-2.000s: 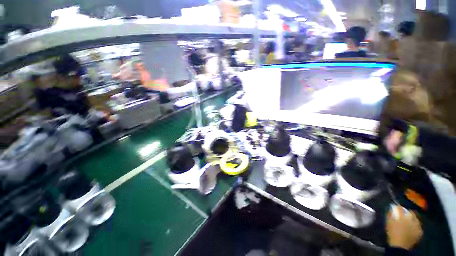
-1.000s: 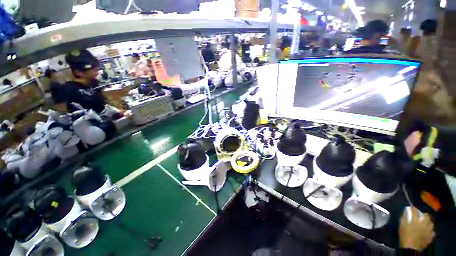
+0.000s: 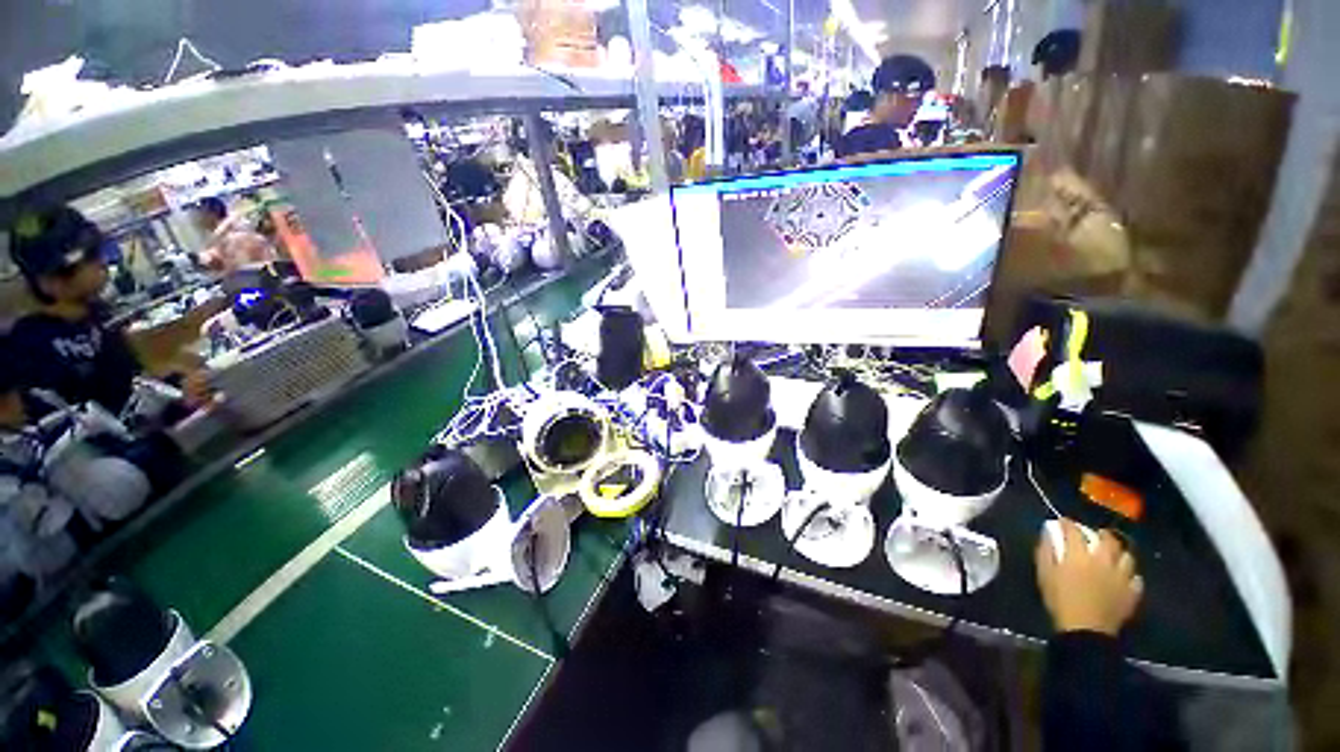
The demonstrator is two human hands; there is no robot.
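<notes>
My right hand (image 3: 1089,579) rests on a small white mouse (image 3: 1054,538) at the right of the black bench (image 3: 1176,588). The hand covers most of the mouse. My left hand is not in view. The monitor (image 3: 845,250) behind the bench shows a grey picture with a round test pattern and bright streaks. Three dome cameras with black heads and white bodies stand in a row between the monitor and the bench's front edge; the rightmost camera (image 3: 952,463) is nearest my hand. Their round white feet face me.
Another dome camera (image 3: 453,517) is on the green bench (image 3: 346,624), with more at lower left. A yellow tape roll (image 3: 619,482) and white ring housing (image 3: 567,436) lie at the corner. An orange item (image 3: 1111,495) is beyond my hand. A person (image 3: 59,316) is at left.
The view has turned right, so the monitor and cameras sit further left in the picture. My right hand stays on the mouse. The test pattern on the screen shows more clearly.
</notes>
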